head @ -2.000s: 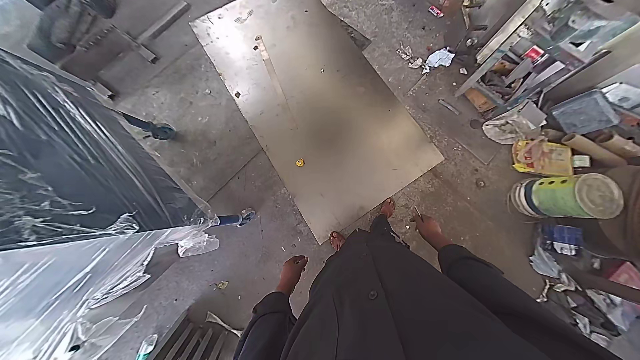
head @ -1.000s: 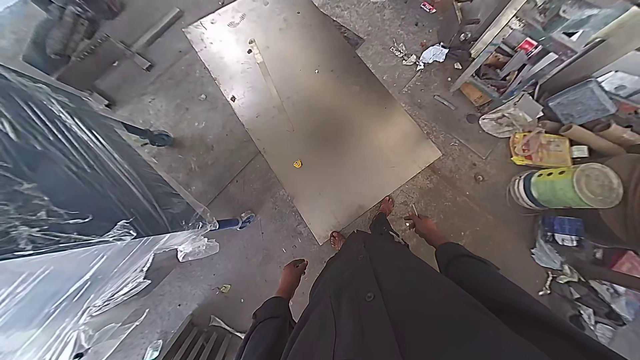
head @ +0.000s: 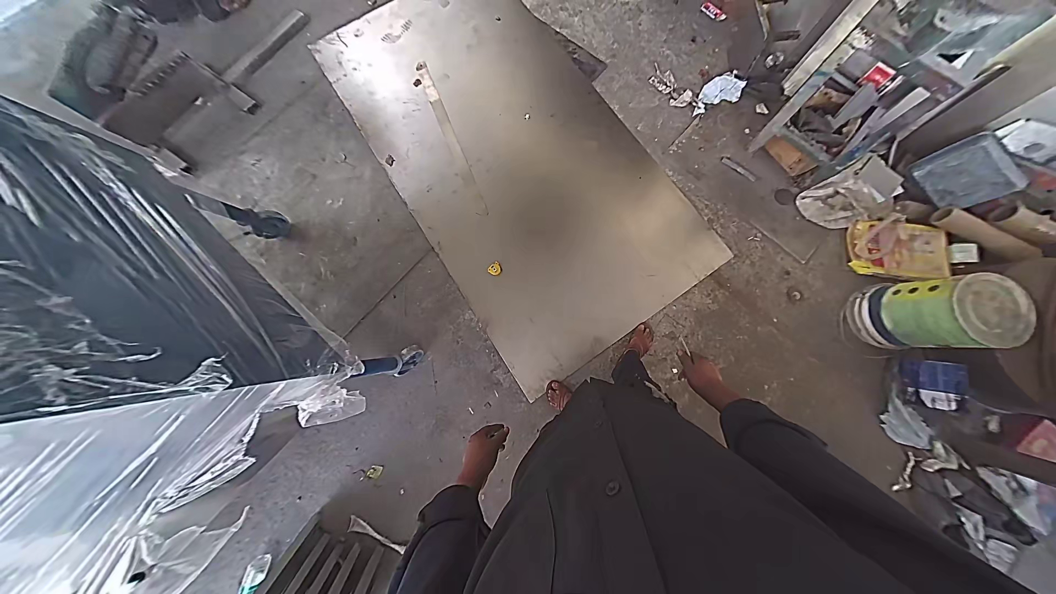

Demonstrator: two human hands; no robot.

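My left hand hangs low beside my dark coat, its fingers curled; whether it holds anything is unclear. My right hand is at the other side of the coat, shut on a thin stick-like item that points away from me. Beyond my bare feet a large flat metal sheet lies on the concrete floor. A small yellow tape measure rests on the sheet, and a narrow strip-like mark runs along its far left part. Neither hand touches the sheet.
Plastic-wrapped furniture on casters stands at left. At right are a green and white bucket, a yellow package, a grey tub and a cluttered shelf. A slatted item sits at lower left. Scraps litter the floor.
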